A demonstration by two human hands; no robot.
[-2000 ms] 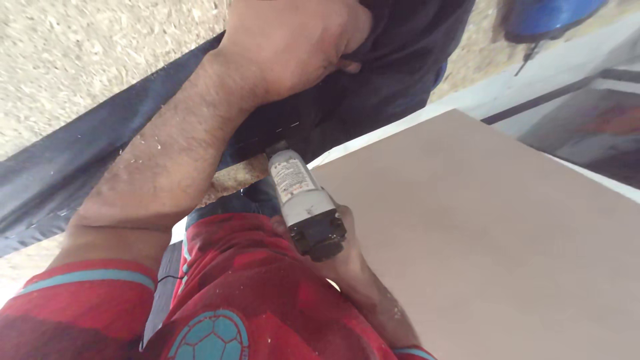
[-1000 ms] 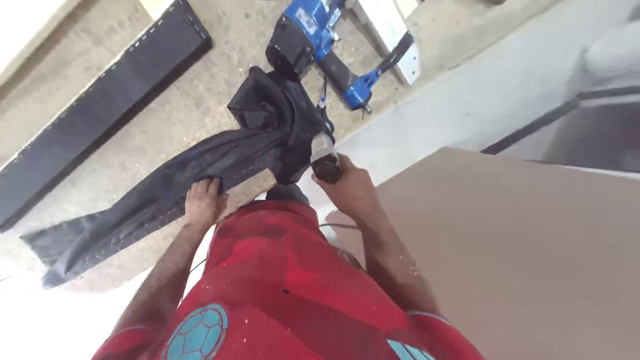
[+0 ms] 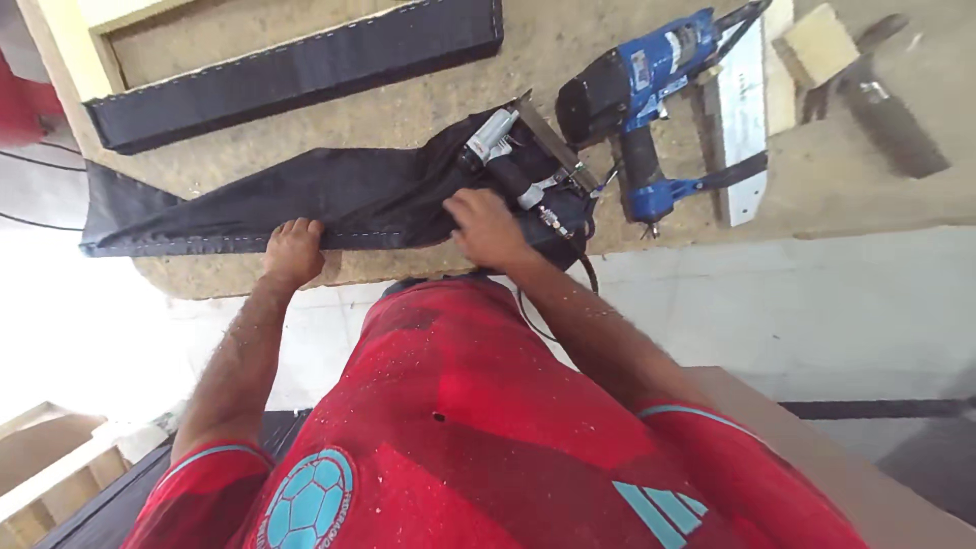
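Observation:
Black fabric (image 3: 358, 183) with a line of staples along its near edge lies on a wooden workbench (image 3: 198, 278). My left hand (image 3: 296, 248) rests on that stapled edge, its fingers curled over it; whether it grips the cloth is unclear. My right hand (image 3: 486, 225) is over the right part of the fabric, fingers bent and nothing seen in them. Just beyond it, a silver and black pneumatic stapler (image 3: 509, 160) lies on the cloth with its air hose attached.
A blue and black nail gun (image 3: 648, 91) lies to the right, beside a white metal strip (image 3: 743, 122) and a foam block (image 3: 820, 46). A fabric-covered frame piece (image 3: 297, 72) lies at the back left. Cardboard-coloured board (image 3: 839, 457) stands at the lower right.
The stapler, at my right hand one second ago, now lies let go on the fabric. My right hand is beside it, on the near side. The view has shifted widely.

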